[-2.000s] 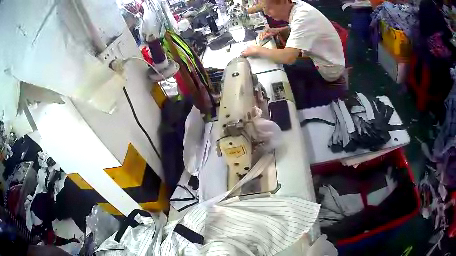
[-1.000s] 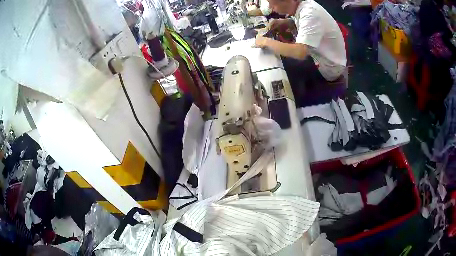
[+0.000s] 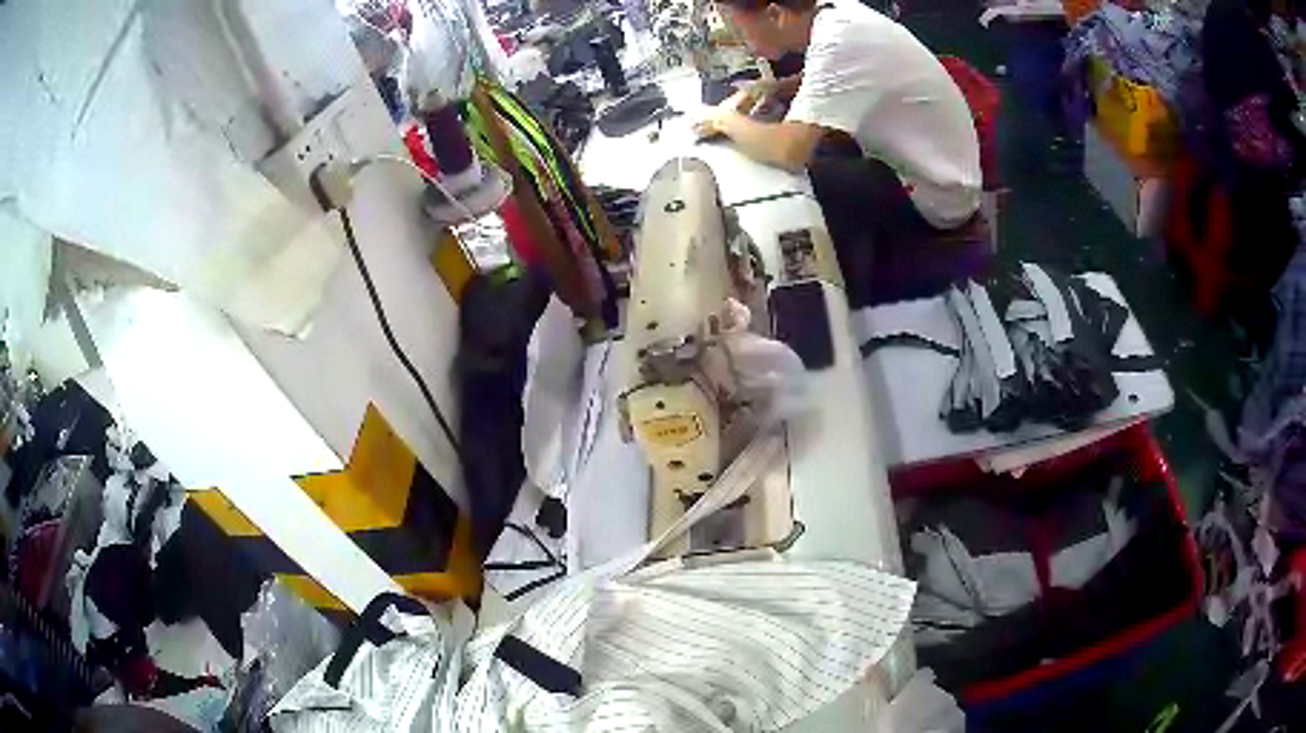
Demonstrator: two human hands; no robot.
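Observation:
A heap of white pinstriped shirt pieces (image 3: 745, 630) with black trim lies across the near end of the white machine table (image 3: 845, 473). A cream lockstitch sewing machine (image 3: 679, 272) stands behind it, with a clear plastic bag hanging at its right side. A long pale strip (image 3: 723, 484) runs from beside the needle area down to the striped cloth. Neither my left hand nor my right hand is in the picture.
Grey cut pieces (image 3: 1034, 351) lie fanned on a white side board (image 3: 917, 415) at right. A red crate (image 3: 1192, 551) below holds grey pieces. A black-yellow striped pillar (image 3: 375, 480) stands at left. A person (image 3: 895, 108) sits working at the table behind the machine.
The seated person has leaned and shifted their arms and head, first to the right, then back to the left. The striped cloth and machine look unchanged.

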